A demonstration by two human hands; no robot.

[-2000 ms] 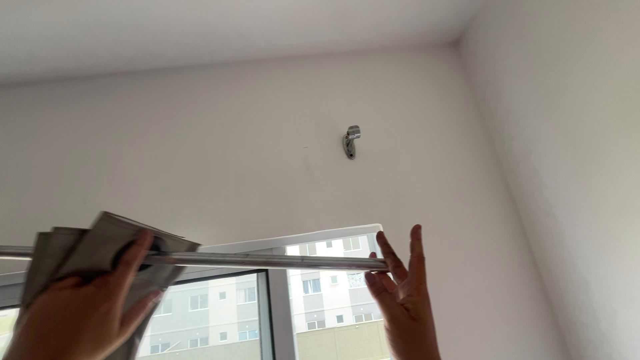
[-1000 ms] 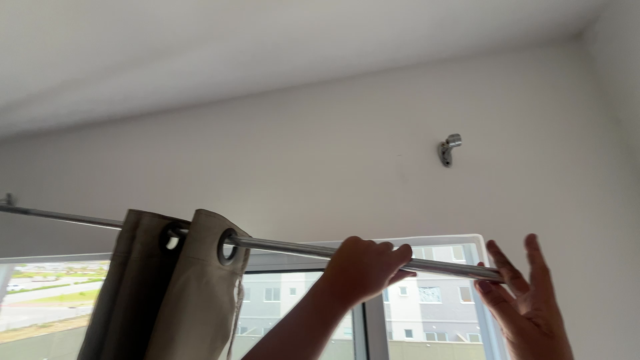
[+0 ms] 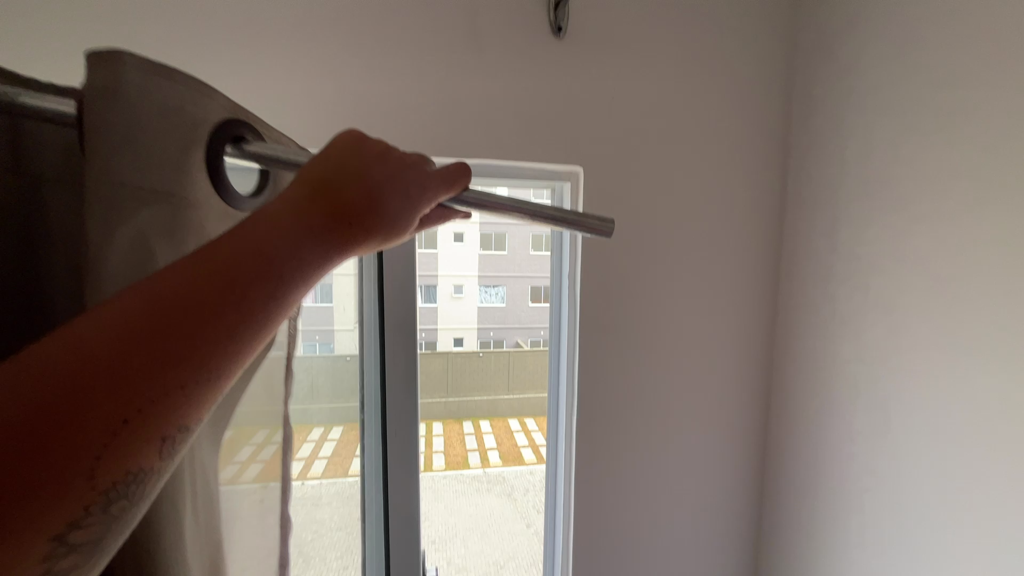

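Observation:
My left hand [image 3: 372, 192] grips a metal curtain rod [image 3: 544, 214] not far from its free right end. A grey-brown curtain [image 3: 152, 160] hangs from the rod to the left of the hand, with the rod passing through its dark grommet [image 3: 216, 164]. The curtain's lower part falls behind my forearm. My right hand is out of view. Above the rod's end, a metal rod bracket [image 3: 559, 18] is fixed to the wall, cut off by the top edge of the view; the rod is apart from it.
Behind the rod stands a window with a white frame [image 3: 574, 360] and a grey upright [image 3: 400, 400]. Through the glass a building, a boundary wall and paving show. The side wall [image 3: 904, 280] meets the window wall at a corner on the right.
My right hand, at the rod's right end in both earlier frames, has left the view. My left hand, at the curtain top two seconds ago, is now on the rod. The view has tilted down.

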